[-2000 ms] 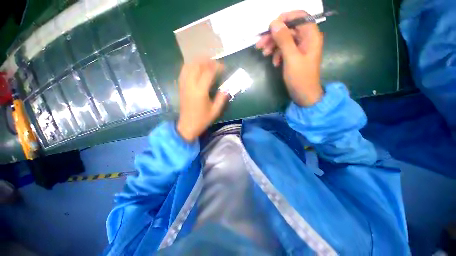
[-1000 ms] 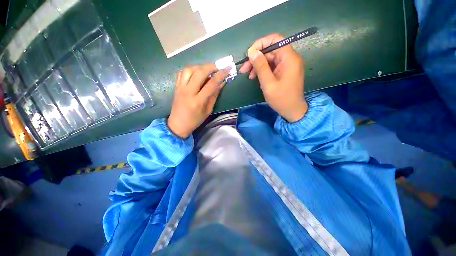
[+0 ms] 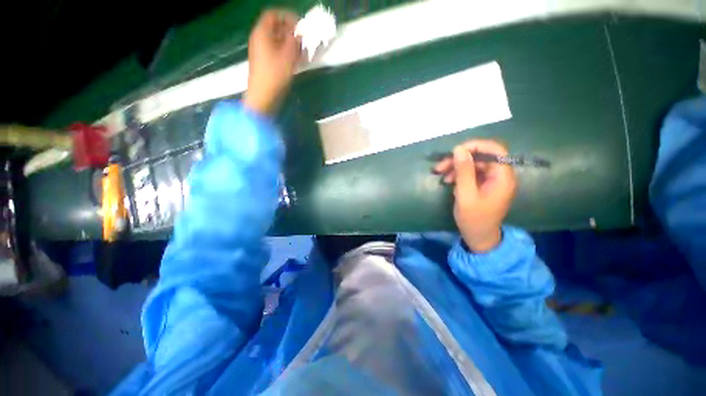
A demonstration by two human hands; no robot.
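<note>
My left hand (image 3: 272,58) is stretched out over the white rail at the back, blurred. A glaring white circuit board module (image 3: 316,31) is at its fingertips; it looks held. My right hand (image 3: 484,182) holds slim black tweezers (image 3: 511,160) low over the green mat, their tip pointing left and blurred. The white backing sheet (image 3: 433,104) lies on the mat between the hands, with a beige-grey block of adhesive pieces (image 3: 346,139) at its left end.
A clear blister tray (image 3: 159,186) is partly hidden behind my left sleeve. A yellow-orange tool (image 3: 114,197) and a red block (image 3: 90,145) are at the left. The white rail (image 3: 433,29) crosses the back. Another person's blue sleeve (image 3: 681,162) is at the right edge.
My left hand has moved from the near mat up to the back rail, with the white module at its fingers. My right hand has moved away from the module with the tweezers. The view has shifted.
</note>
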